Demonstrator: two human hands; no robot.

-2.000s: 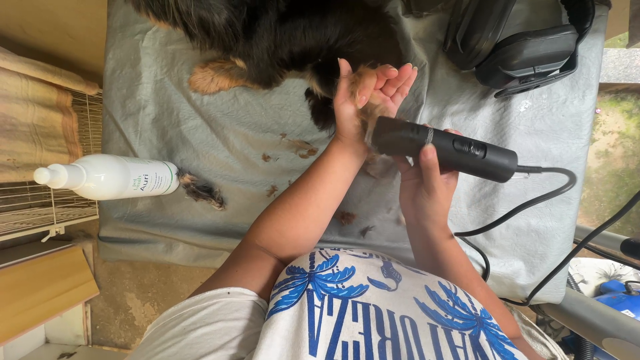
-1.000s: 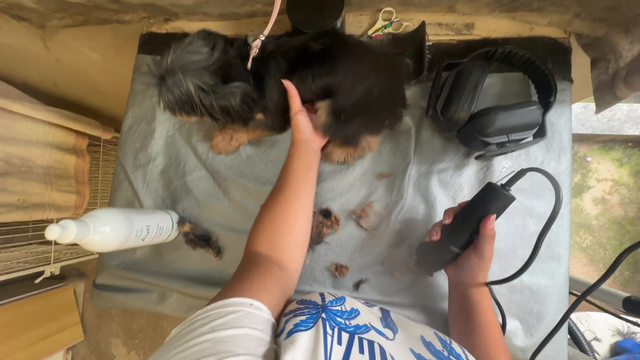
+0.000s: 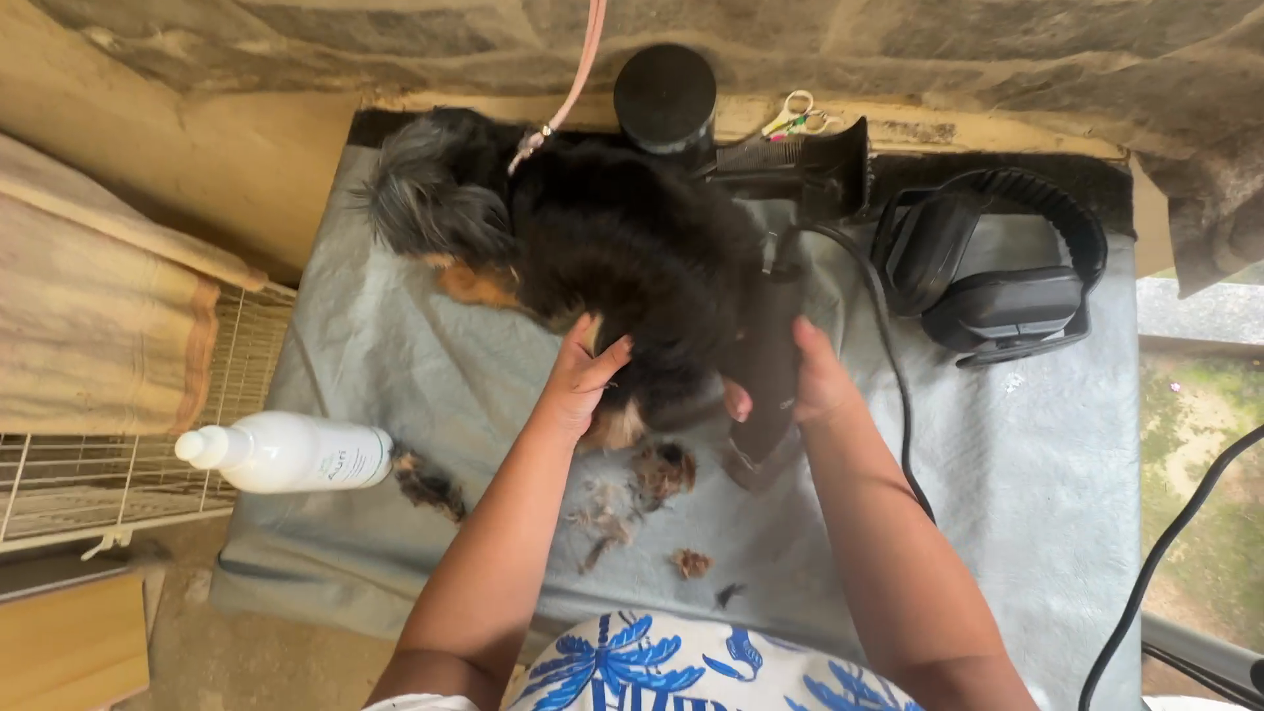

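A black and tan dog (image 3: 632, 247) stands on a table covered with a grey cloth (image 3: 385, 355), its head to the left and a pink lead (image 3: 583, 69) at its neck. Against the dog's underside, near the hind leg, my left hand (image 3: 585, 373) rests with thumb and fingers around dark fur; how firmly it grips is unclear. Black corded hair clippers (image 3: 770, 365), blurred, are in my right hand (image 3: 815, 375) beside the dog's rump, blade end toward me. Cut fur (image 3: 664, 474) lies in tufts below the hind leg.
Black earmuffs (image 3: 1002, 286) lie at the right, past the clippers' cord (image 3: 889, 346). Along the back edge are a black round container (image 3: 667, 99), scissors (image 3: 793, 117) and a black holder (image 3: 834, 163) with a comb. A white pump bottle (image 3: 296, 452) lies at the left, near a wire cage (image 3: 242, 375).
The clippers in my right hand have moved up beside the dog's rump and turned blade end toward me. My left hand has shifted from the dog's belly toward its hind leg.
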